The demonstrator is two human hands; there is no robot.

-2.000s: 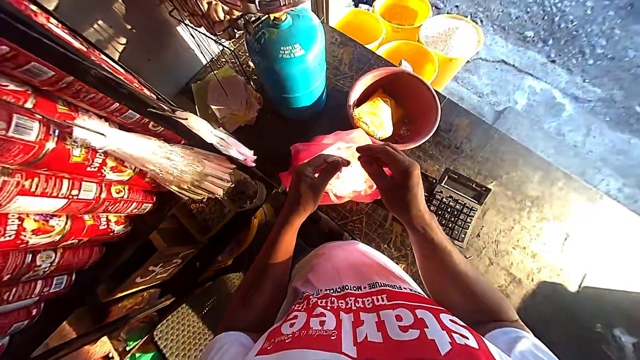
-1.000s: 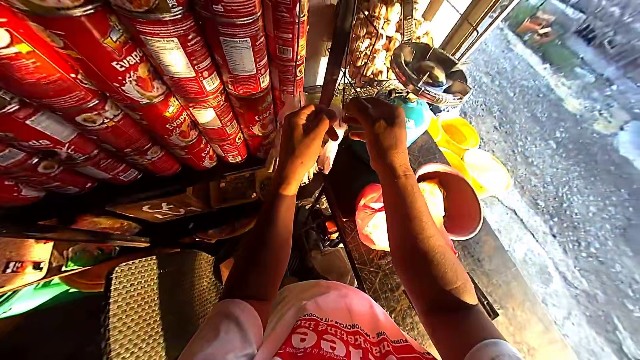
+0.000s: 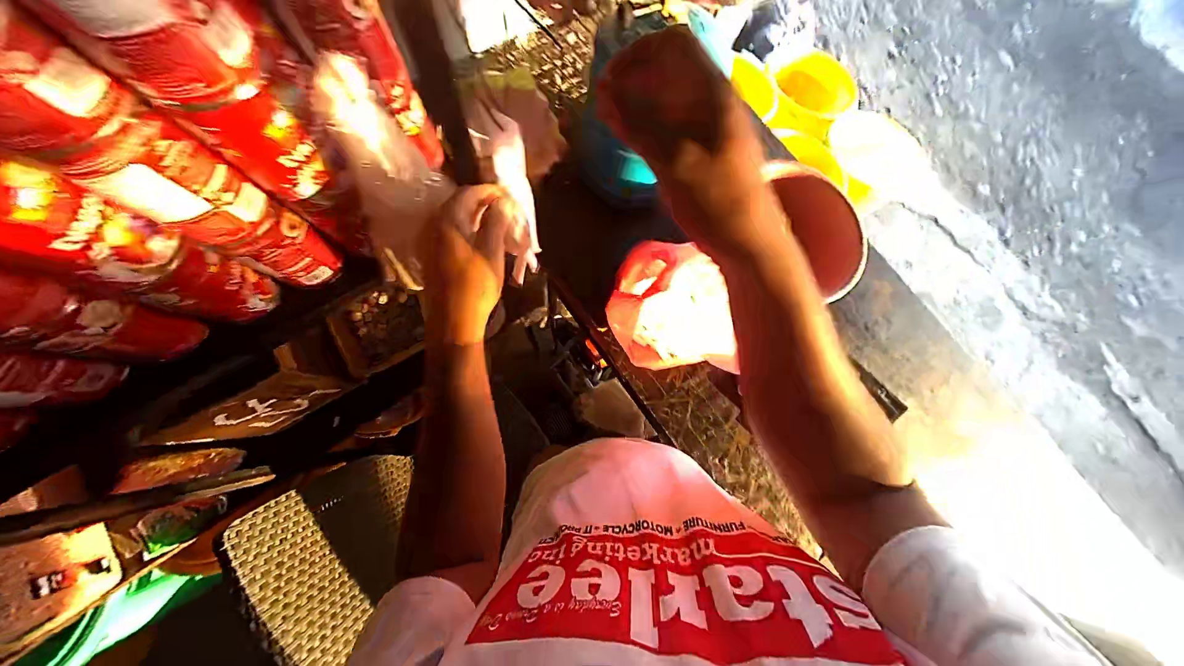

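Note:
My left hand point(image 3: 470, 250) is at centre left, its fingers curled at the white plastic strips or bags point(image 3: 513, 171) that hang by a dark post; whether it grips them is unclear. My right hand point(image 3: 680, 102), blurred and in shadow, is raised in front of the teal gas cylinder point(image 3: 634, 171); what it holds, if anything, cannot be made out. A pink plastic bag point(image 3: 661, 305), brightly lit, sits on the dark counter left of my right forearm. Beyond that forearm is a reddish plastic bowl point(image 3: 828, 231), partly hidden by it.
Stacked red cans point(image 3: 185, 185) fill the left side. Clear plastic packs point(image 3: 370, 176) hang beside them. Yellow buckets point(image 3: 814, 83) stand past the counter at the upper right. A woven seat point(image 3: 305, 573) is at lower left, below wooden trays point(image 3: 375, 328).
My hands were at the pink bag two seconds ago, then close together near the hanging plastic. Now they are apart, the right one farther right. The view has shifted.

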